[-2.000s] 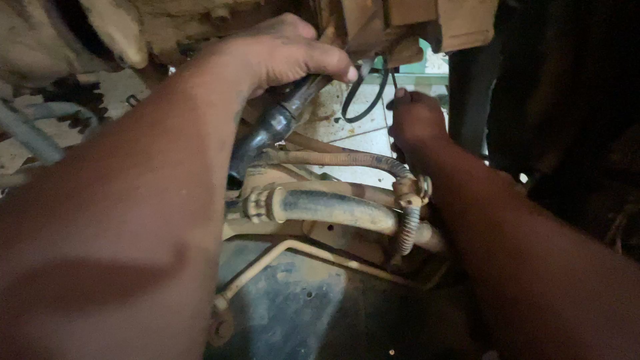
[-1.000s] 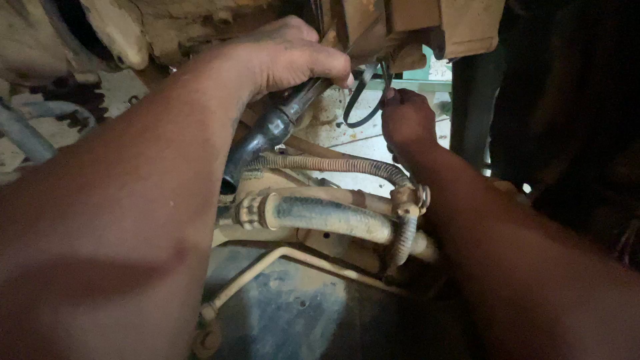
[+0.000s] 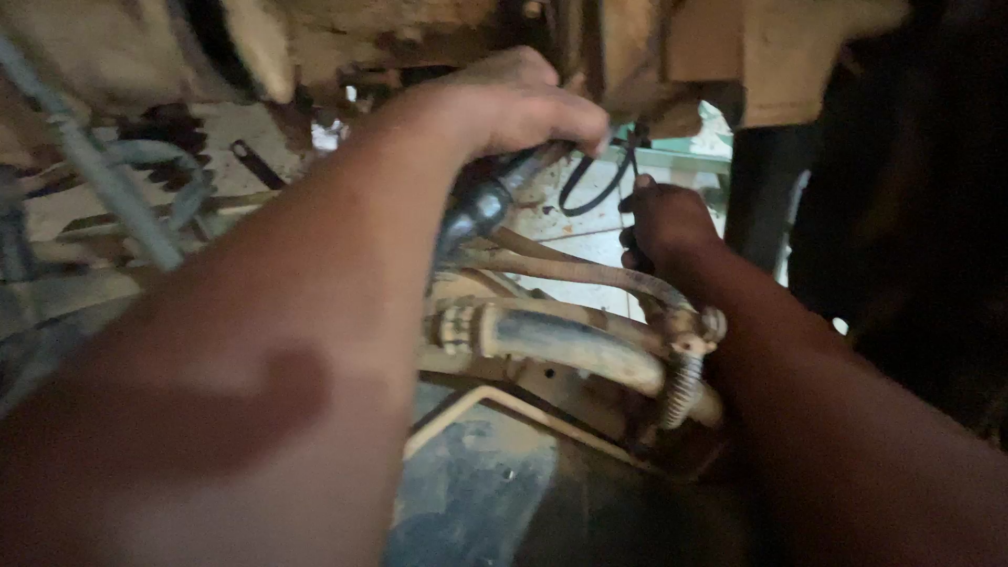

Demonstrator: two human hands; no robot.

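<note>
My left hand [image 3: 543, 110] is at the upper middle, its fingers curled against a dark pipe or hose [image 3: 476, 213] that runs down behind my forearm. Whether it grips this pipe or something hidden above cannot be told. My right hand [image 3: 673, 216] is right of it and lower, its thumb and fingertips closed on the end of a thin black strap [image 3: 594, 205], likely a cable tie. The strap hangs in a loop between the two hands, its upper part rising beneath a brown metal part [image 3: 638, 47].
Below lie a thick dirty hose [image 3: 583, 346] with a ribbed collar, a thinner hose [image 3: 583, 272], a corrugated sleeve [image 3: 683, 390] and a bent metal rod [image 3: 488, 391]. A grey tube [image 3: 118, 173] slants at left. Dark upright parts stand at right.
The strap's loop still hangs between my hands, slightly wider than one second ago. My right hand sits a little lower relative to the metal part above. The view has shifted slightly and blurred.
</note>
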